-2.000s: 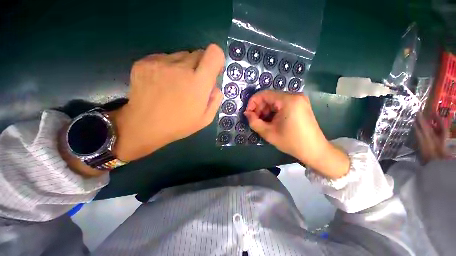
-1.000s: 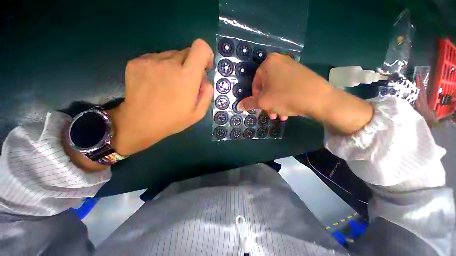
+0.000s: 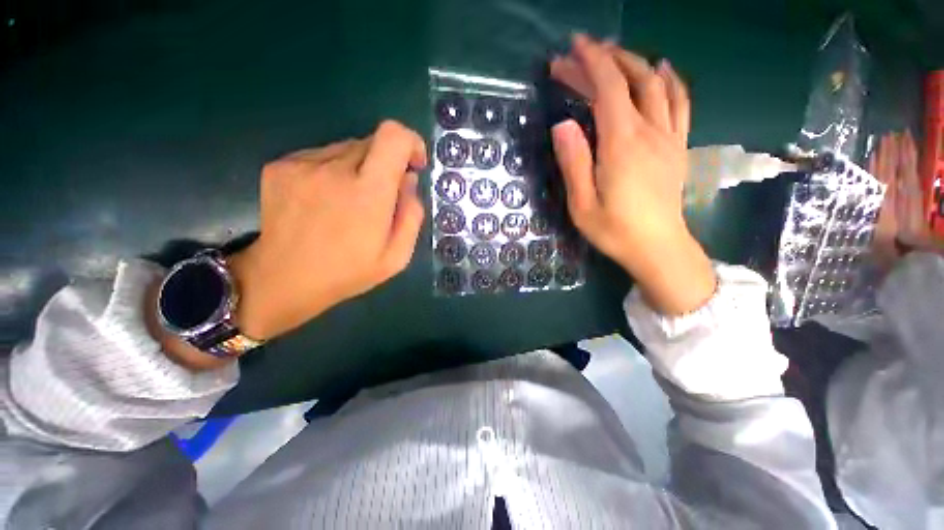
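Rows of small black discs (image 3: 451, 152) with pale spoked centres lie on a clear plastic bag (image 3: 478, 80) in front of me. My left hand (image 3: 336, 207) is curled just left of the bag, thumb and index finger together; whether it holds a small part is hidden. My right hand (image 3: 626, 155) is over the bag's right side with its fingers spread, slightly blurred, and nothing shows in it. It hides some discs in the right columns. A white squeeze bottle (image 3: 730, 169) lies just right of my right hand, its nozzle pointing right.
Filled bags of discs (image 3: 828, 243) lie at the right, with a crinkled clear bag end (image 3: 836, 98) behind them. Another person's hand (image 3: 898, 181) and grey sleeve are at the far right, beside a red bin (image 3: 935, 145). The dark green bench's near edge runs below my hands.
My right hand has gone from closed fingertips over the discs to spread fingers, further right and up. The bag's far end now looks blurred. My left hand stays curled beside the bag.
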